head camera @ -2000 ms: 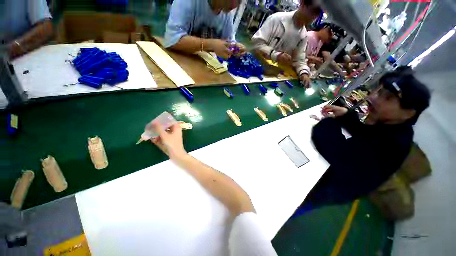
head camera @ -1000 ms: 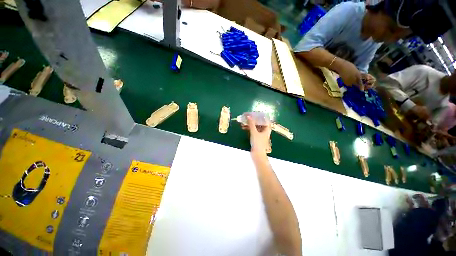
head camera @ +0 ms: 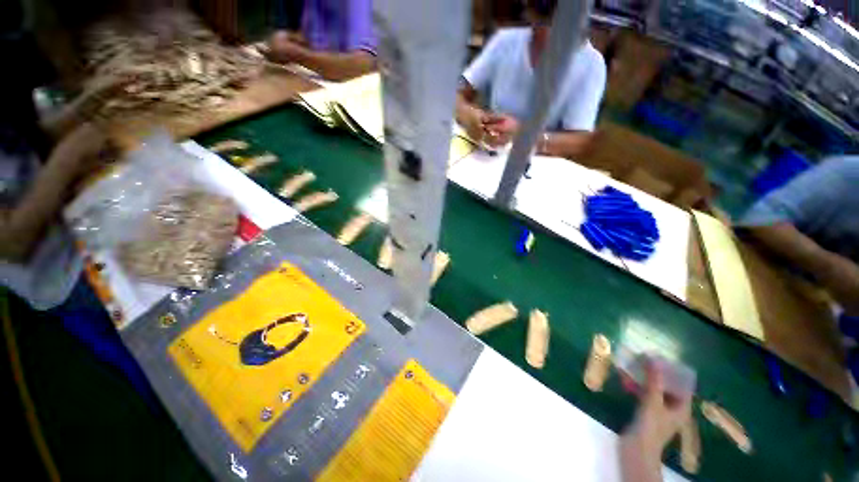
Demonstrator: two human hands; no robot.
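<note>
My right hand [head camera: 654,419] is at the lower right, blurred, with its wrist cut off by the bottom edge. It is closed on a translucent whitish squeeze bottle [head camera: 676,376] above the green belt. The bottle's tip is too blurred to make out. A beige shell [head camera: 598,362] lies on the belt just left of the bottle. Another shell [head camera: 726,426] lies to the right of my hand, and one [head camera: 690,444] is beside my fingers, partly covered. More shells lie spaced along the belt, such as one [head camera: 537,339] further left. My left hand is not in view.
A grey-white post [head camera: 419,141] stands in front, hiding part of the belt. A printed packaging sheet [head camera: 381,325] and a bag of beige parts [head camera: 179,235] lie left. Opposite are a blue cell heap [head camera: 619,223], yellow sheets [head camera: 353,104] and seated workers.
The view has swung left, so my hand and bottle now appear at the lower right. The bag of parts has come into view. The bottle stays in my right hand.
</note>
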